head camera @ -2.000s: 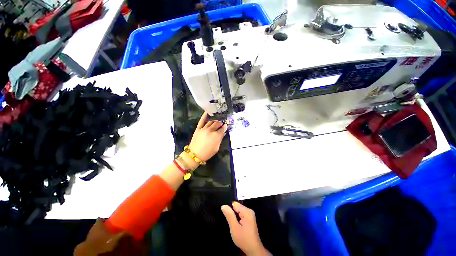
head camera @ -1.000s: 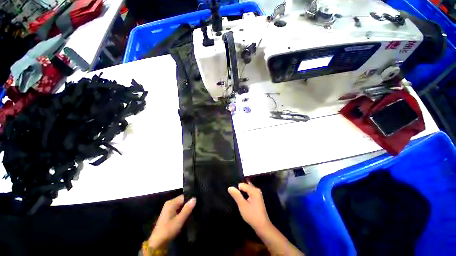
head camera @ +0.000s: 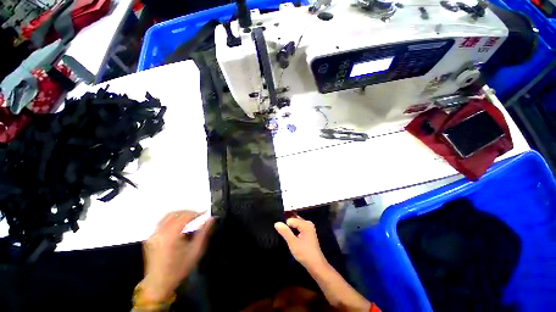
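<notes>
A camouflage panel lies lengthwise under the needle end of the white sewing machine and hangs over the table's front edge. My right hand pinches the panel's right edge at the table front. My left hand is at the panel's left edge, slightly blurred; its thumb is near the fabric, and whether it grips is unclear. A dark seam band runs along the panel's left part. A loose heap of black webbing tabs lies on the left of the table.
Dark snips lie on the machine bed. A phone rests on a dark red cloth at the right. A blue crate with dark pieces stands front right, another blue crate behind. Red and grey fabric lies back left.
My left hand has left the needle area, came to the panel's front left edge, then shifted left. My right hand moved up to the panel's right edge. The view has shifted slightly.
</notes>
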